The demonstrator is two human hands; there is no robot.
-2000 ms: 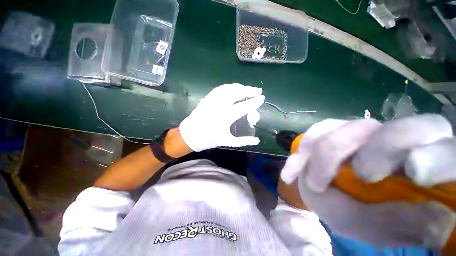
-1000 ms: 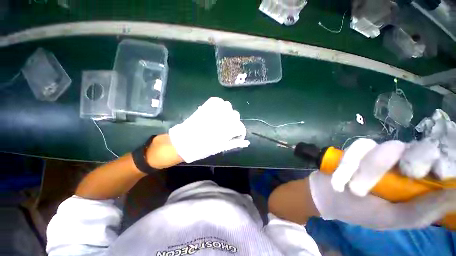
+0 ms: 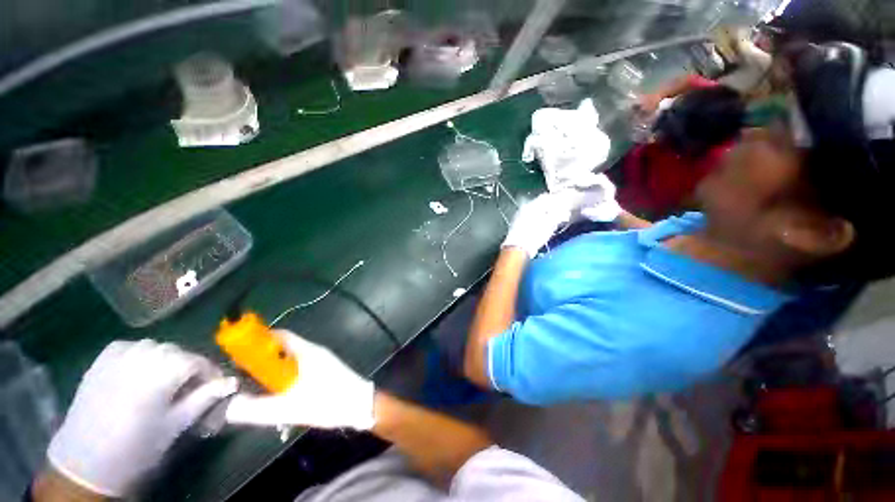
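My left hand (image 3: 132, 417), in a white glove, is at the lower left. Its fingers are closed around a blurred see-through piece (image 3: 213, 410), which looks like a clear housing mostly hidden by the glove. My right hand (image 3: 319, 390), also gloved, touches or nearly touches it and holds the orange electric screwdriver (image 3: 257, 353), its dark end pointing up and away. The screwdriver's bit cannot be made out. The clear screw tray (image 3: 231, 263) lies just beyond, with a speckled heap and a white fitting (image 3: 186, 282) in it. A thin white wire (image 3: 324, 294) lies beside the screwdriver.
A person in a blue shirt (image 3: 628, 314) sits close on the right, gloved hands at a white cloth (image 3: 569, 142). A clear housing (image 3: 469, 165) with wires and a white fitting (image 3: 439, 208) lie on the bench. Beyond the pale rail (image 3: 343, 143), the belt carries housings (image 3: 211, 103).
The view has swung to the right, bringing the neighbouring person in. My hands have come together, and the screwdriver has turned from lying off to the right to standing close beside my left hand.
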